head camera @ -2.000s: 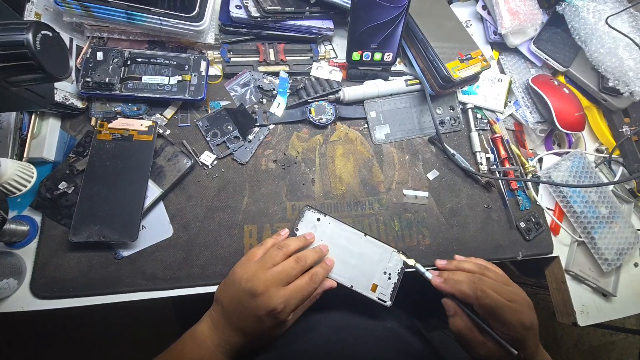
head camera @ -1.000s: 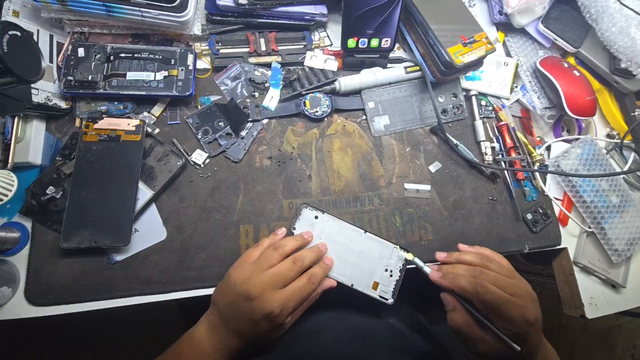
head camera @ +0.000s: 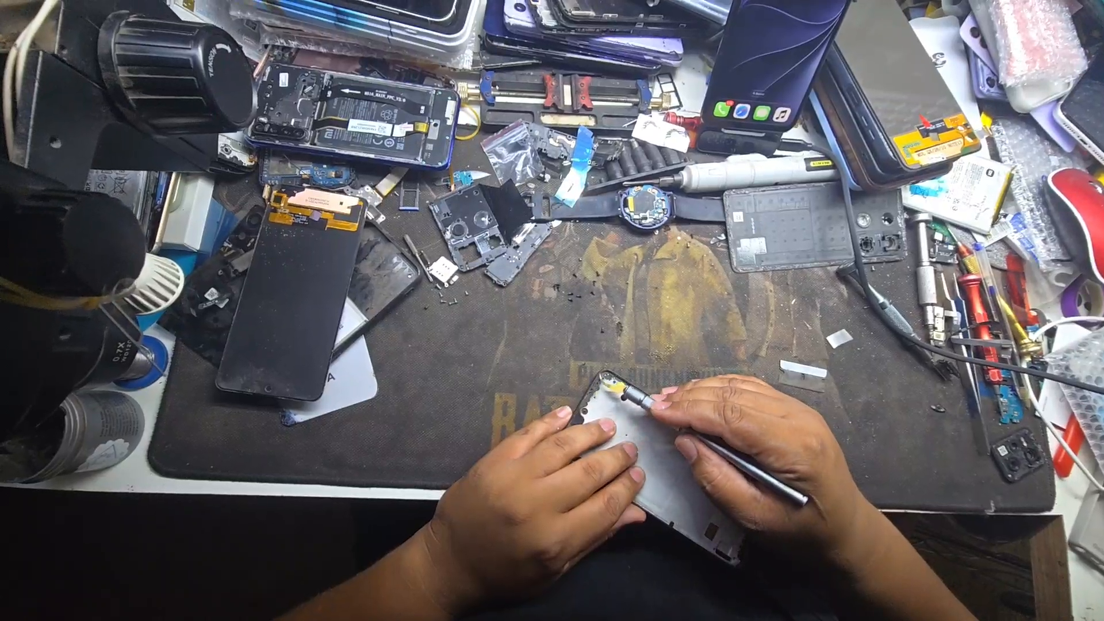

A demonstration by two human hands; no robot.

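Note:
A phone frame (head camera: pixel 668 474) with a pale metal inner face lies tilted at the near edge of the mat, its upper left corner pointing away from me. My left hand (head camera: pixel 543 500) lies over its left side, fingers spread across the pale face and gripping the edge. In my right hand (head camera: pixel 759 448) is a slim grey pen-shaped tool (head camera: pixel 755 470), held like a pen. Its yellowish tip touches or hovers just over the frame's far left corner; which of the two cannot be told. The frame's lower left part is hidden under my left hand.
A black display panel (head camera: pixel 289 302) lies on the left of the dark mat (head camera: pixel 414 431). Beyond are an opened phone (head camera: pixel 358 116), a smartwatch (head camera: pixel 645 207), a phone back cover (head camera: pixel 789 226) and a white cordless driver (head camera: pixel 750 172). Screwdrivers (head camera: pixel 979 319) and a cable lie at right, a black microscope (head camera: pixel 177 73) upper left.
My right hand has moved left with the tool, from the frame's right corner to its far left corner. My left hand still holds the frame.

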